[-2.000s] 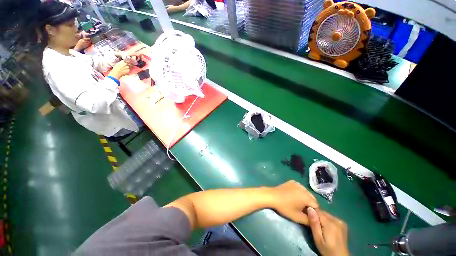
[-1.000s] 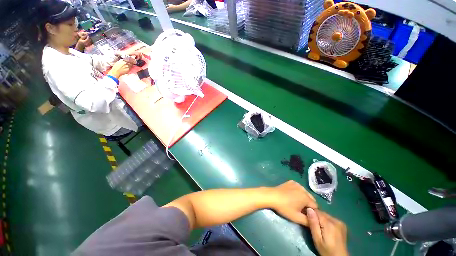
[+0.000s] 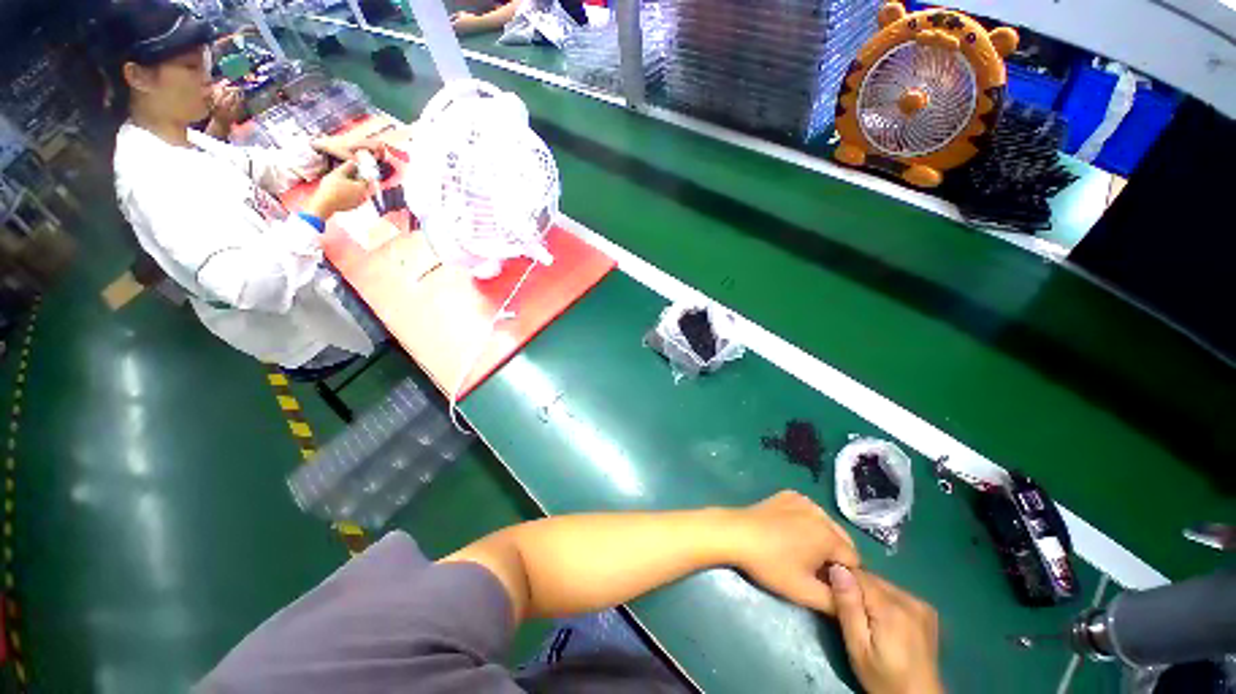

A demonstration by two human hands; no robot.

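Observation:
My left hand (image 3: 797, 552) and my right hand (image 3: 888, 635) are clasped together over the bench's front edge, the right thumb on the left fingers. No object shows in them; the palms are hidden. A glossy black unit housing (image 3: 1026, 540) with thin wires lies to their right. An electric screwdriver (image 3: 1177, 635) hangs at the lower right, its bit pointing left, touched by neither hand. A small screw bag (image 3: 874, 484) with dark contents stands just beyond my hands, beside a loose pile of dark screws (image 3: 797, 443).
A small parts bag (image 3: 697, 338) stands farther back on the green bench. A white fan (image 3: 483, 183) stands on a red mat (image 3: 549, 305), where a seated person handles a small part. Clear trays (image 3: 382, 454) are below the bench. An orange fan (image 3: 926, 95) is across the belt.
The hanging screwdriver swung up and left, then back a little to the right. The seated person's hands have shifted. My hands have stayed clasped in place.

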